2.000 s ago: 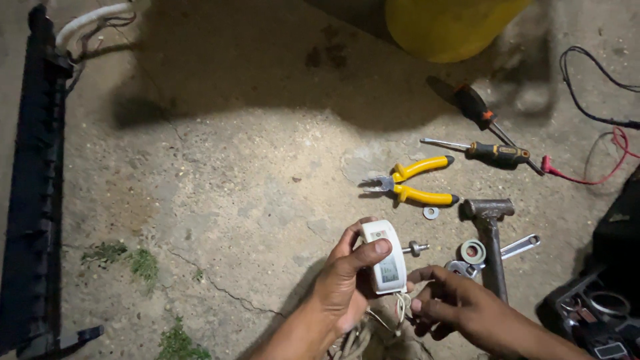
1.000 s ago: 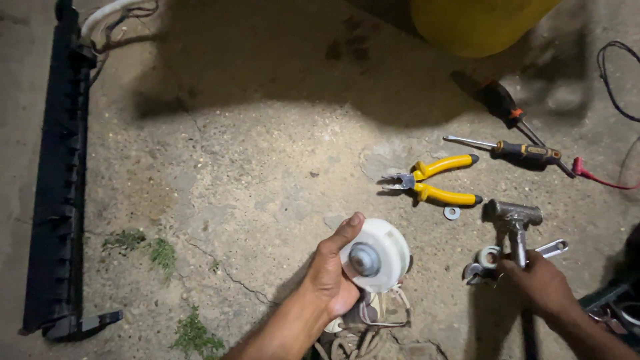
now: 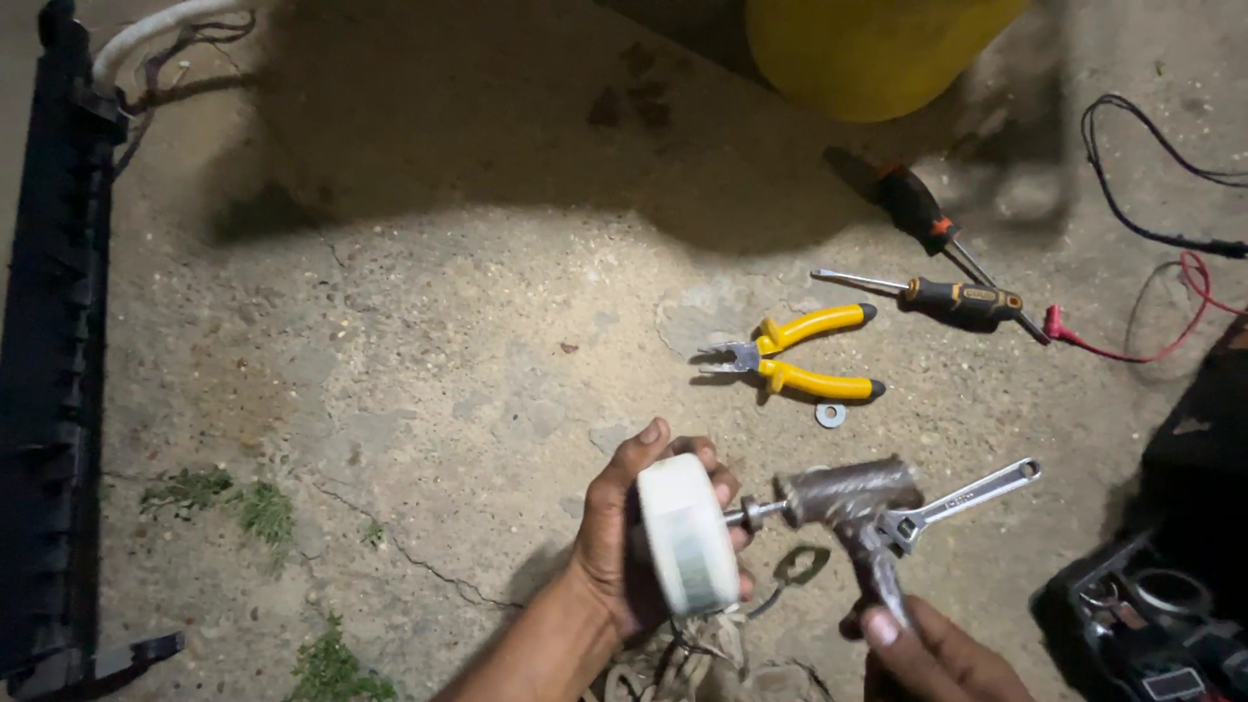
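Note:
My left hand (image 3: 614, 536) grips a round white motor housing (image 3: 687, 536), turned edge-on, with a label on its rim. A metal shaft (image 3: 756, 512) sticks out of the housing to the right. My right hand (image 3: 936, 648) holds the handle of a metal hammer (image 3: 853, 492), whose head is at the shaft's end; whether they touch I cannot tell. An adjustable wrench (image 3: 975, 497) lies just right of the hammer head. Cords (image 3: 673, 663) hang below the housing. Yellow-handled pliers (image 3: 819, 353) lie open on the concrete beyond my hands, near a washer (image 3: 830, 415).
Two screwdrivers (image 3: 965, 300) (image 3: 916, 210) lie crossed at the right, near a red test lead (image 3: 1111, 351) and a black cable (image 3: 1102, 175). A yellow container (image 3: 877, 58) stands at the top. A long black plastic part (image 3: 54, 341) lines the left; an open case (image 3: 1102, 585) sits lower right.
My right hand has taken hold of the hammer, which lay on the ground, and brought it left to the shaft. The housing has turned from face-up to edge-on in my left hand.

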